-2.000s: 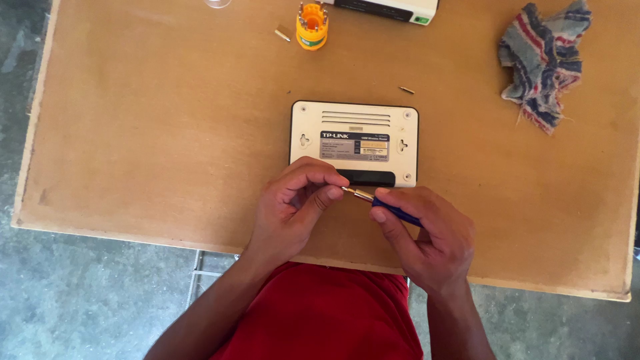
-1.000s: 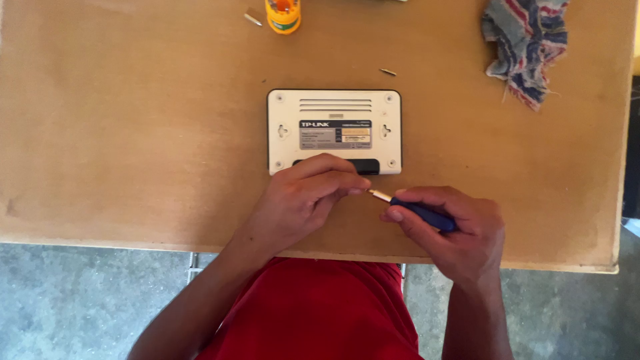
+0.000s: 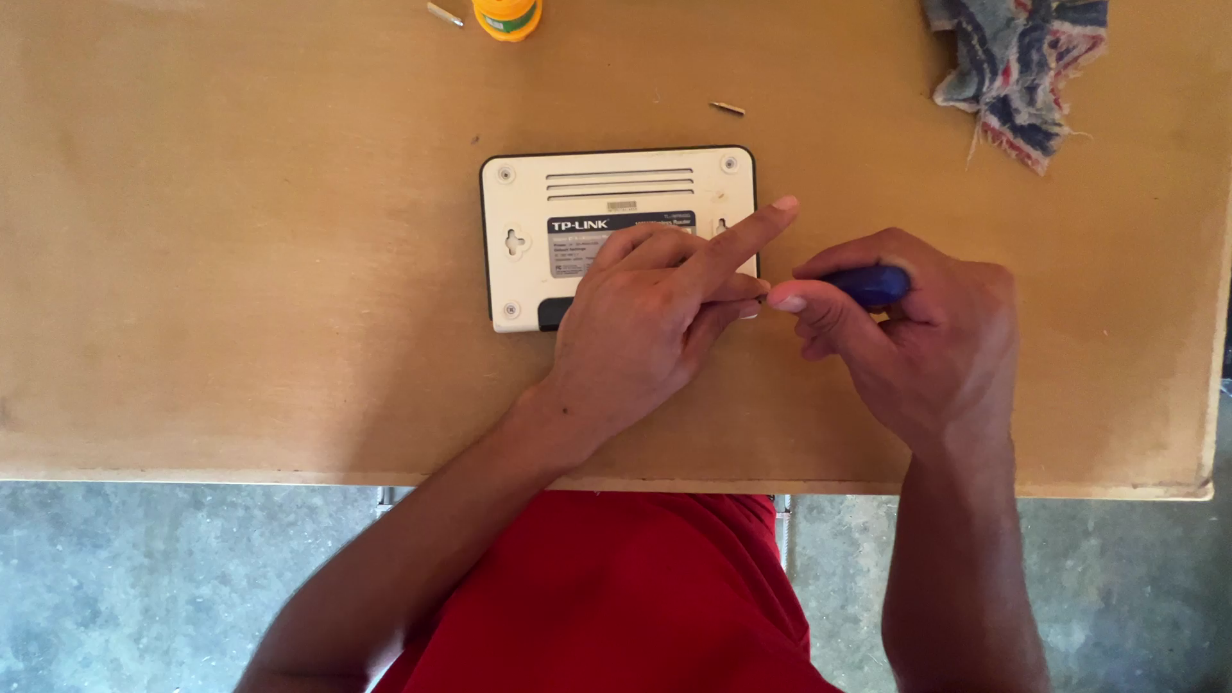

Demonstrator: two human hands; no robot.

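A white TP-Link wireless router (image 3: 525, 202) lies underside up on the wooden table, its vents and label facing me. My left hand (image 3: 654, 308) is over its lower right part, hiding some of the label. The thumb and a finger of that hand pinch a tiny dark tip, probably a screwdriver bit, at the router's right edge. My right hand (image 3: 895, 327) is closed around a screwdriver with a blue handle (image 3: 871, 286), just right of the left fingertips. Fingers hide the screwdriver's shaft.
Beyond the router, a loose screwdriver bit (image 3: 728, 109) lies on the table (image 3: 241, 289). A second small bit (image 3: 445, 13) is beside a yellow bit holder (image 3: 507, 17) at the top edge. A frayed striped cloth (image 3: 1025, 77) lies at the upper right.
The screwdriver's metal shaft, visible before, is now hidden by the fingers. My left index finger has stretched out away from the others. The view has shifted, cutting off more of the bit holder.
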